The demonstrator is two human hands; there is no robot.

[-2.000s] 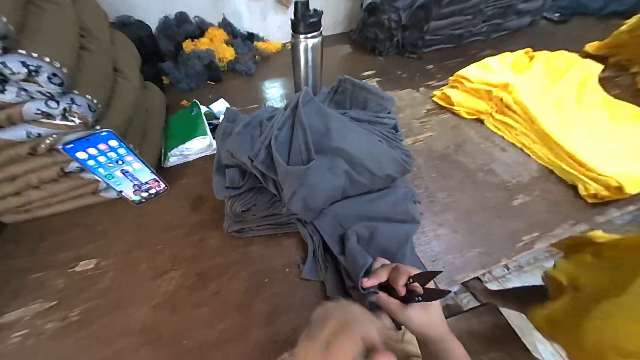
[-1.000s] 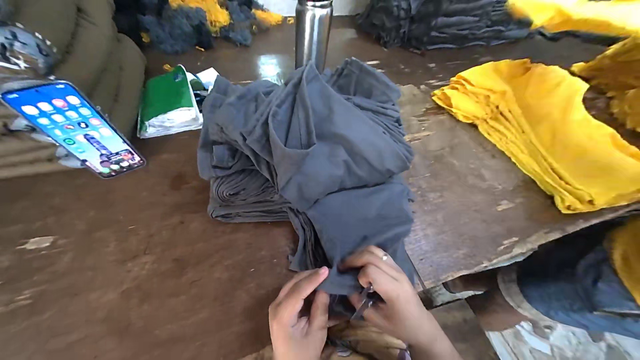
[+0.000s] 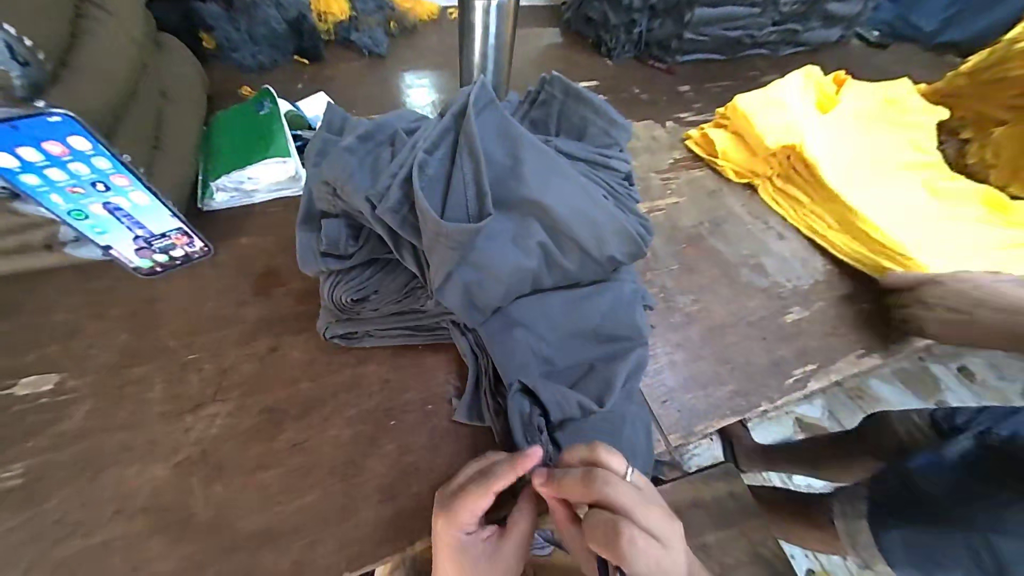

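A heap of dark grey fabric pieces point(image 3: 544, 240) lies over a folded grey stack point(image 3: 384, 308) on the brown wooden table. At the heap's lower end, by the table's near edge, my left hand point(image 3: 484, 512) pinches the fabric's edge between thumb and forefinger. My right hand point(image 3: 612, 508), with a ring on one finger, pinches the same edge just beside it. Fingertips of both hands nearly touch. A dark slim tool, mostly hidden, shows beneath my right palm at the bottom of the view.
A lit smartphone point(image 3: 104, 192) stands at left by brown padded fabric point(image 3: 120, 96). Near it lies a green-covered book point(image 3: 248, 152); behind the heap is a steel bottle point(image 3: 486, 44). At right, another person's hand point(image 3: 952, 308) touches yellow fabric point(image 3: 848, 168).
Two seconds ago my right hand showed black thread snips with open blades; now they are mostly hidden. My left hand has come to the fabric's edge. Another person's hand has appeared at the yellow fabric.
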